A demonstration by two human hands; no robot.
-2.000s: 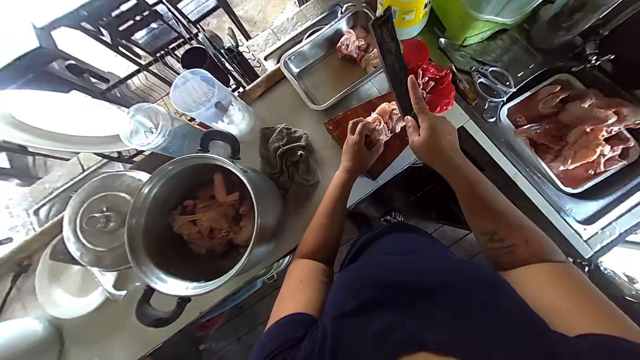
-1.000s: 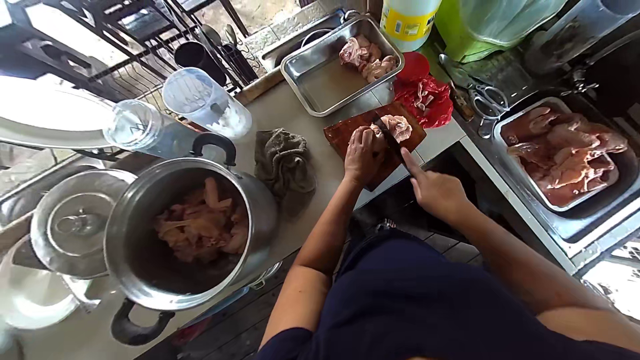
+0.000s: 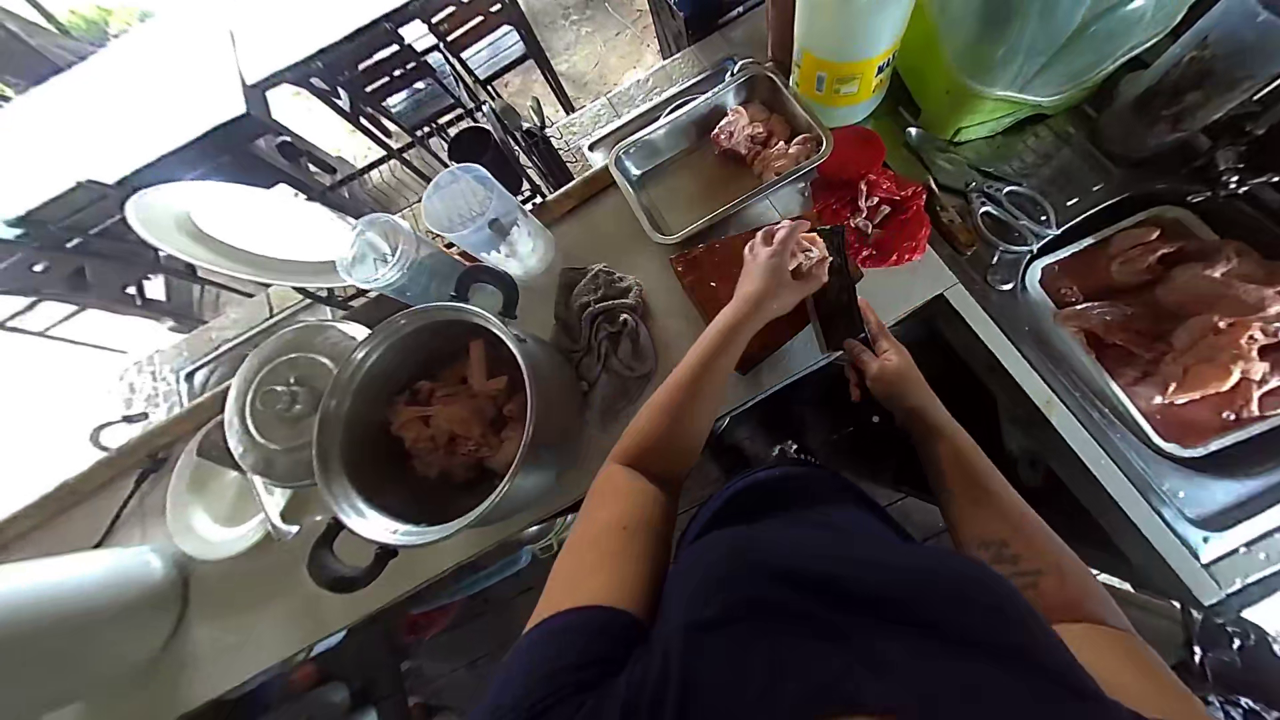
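My left hand [image 3: 775, 270] grips a piece of raw meat [image 3: 810, 254] above the wooden cutting board [image 3: 705, 275]. My right hand [image 3: 885, 362] holds a dark, broad-bladed cleaver [image 3: 838, 290], its blade lying along the board's right side, close beside the meat. A steel tray [image 3: 690, 200] behind the board holds several raw meat pieces [image 3: 760, 140]. Right of the board lies a red plastic bag [image 3: 890, 220] with scraps on it. Meat pieces [image 3: 455, 415] fill the bottom of a large steel pot [image 3: 550, 420] at the left.
A grey cloth [image 3: 605, 330] lies between pot and board. Scissors [image 3: 1010, 215] rest near the sink, where a tray [image 3: 1100, 375] holds raw poultry [image 3: 1190, 310]. Plastic containers [image 3: 490, 220], a pot lid [image 3: 290, 400] and a yellow-labelled jug [image 3: 850, 60] stand around the counter.
A second ago my left hand was on the board and the blade lay across the meat. Now the left hand is around the meat, and the blade is to its right.
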